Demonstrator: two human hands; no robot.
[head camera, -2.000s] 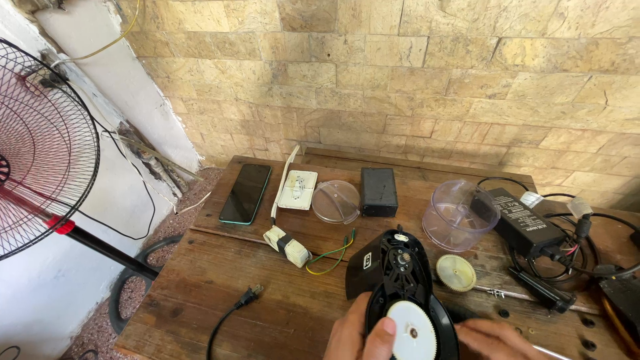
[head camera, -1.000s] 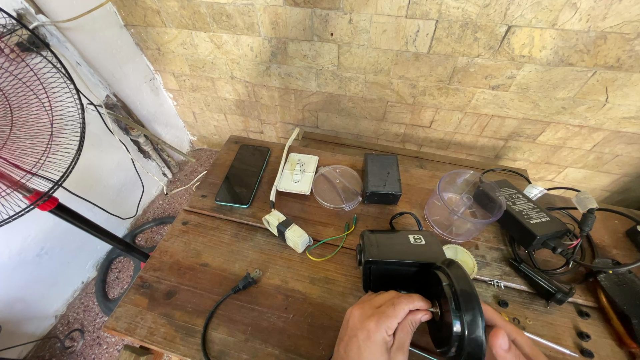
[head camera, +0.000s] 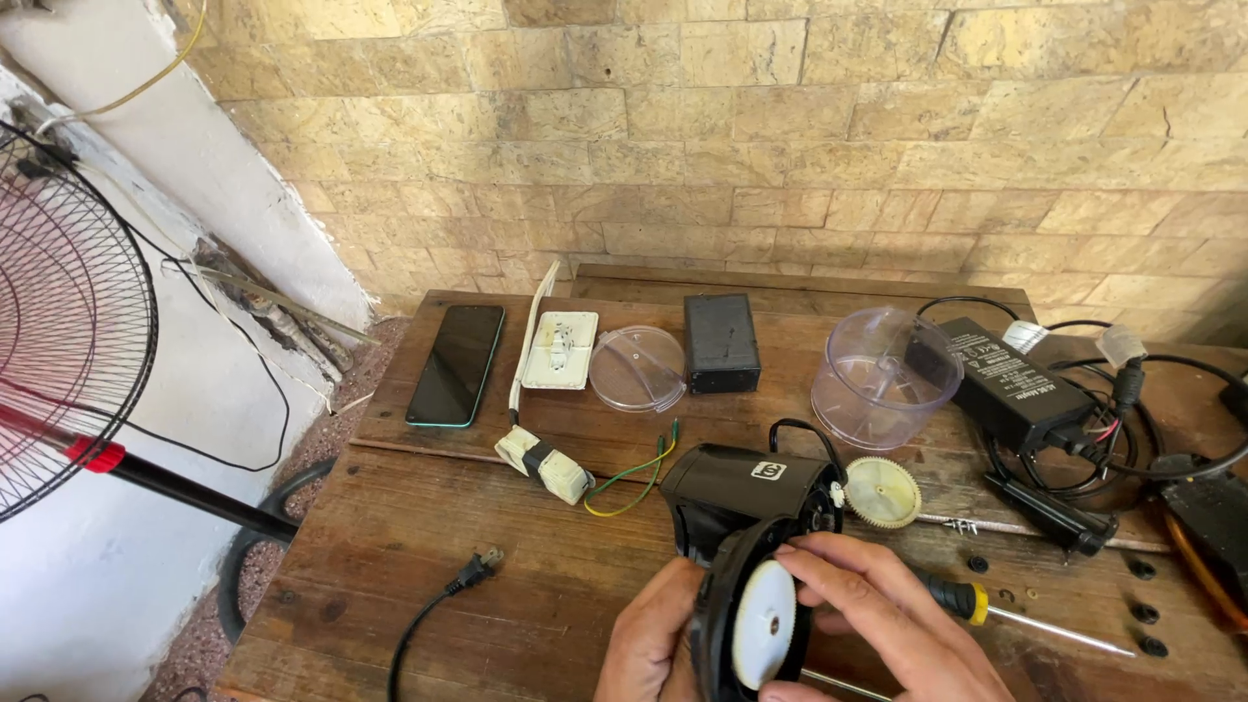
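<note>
A black plastic appliance housing (head camera: 746, 492) lies tilted at the bottom centre, its round gear chamber facing right. Inside the chamber sits a white plastic gear (head camera: 765, 624) with a small hub. My left hand (head camera: 648, 634) grips the chamber's outer left side. The fingertips of my right hand (head camera: 877, 614) touch the chamber's rim and the gear's edge; its thumb is low beside the gear. Just behind the housing, a yellowish toothed gear (head camera: 882, 492) lies flat on the wooden table. A screwdriver (head camera: 980, 604) with a black and yellow handle lies beyond my right hand, partly hidden by it.
Along the back are a smartphone (head camera: 456, 366), a white socket plate (head camera: 561, 351), a clear lid (head camera: 638, 369), a black box (head camera: 721, 343), a clear plastic bowl (head camera: 882, 380) and a power adapter (head camera: 1019, 385). Small screws (head camera: 960, 526), black rubber feet (head camera: 1144, 613) and a power plug (head camera: 476, 568) lie nearer.
The housing has turned so that the white gear, out of sight one second ago, faces right. My right hand has come up to the chamber's rim; my left hand has moved to its outer side.
</note>
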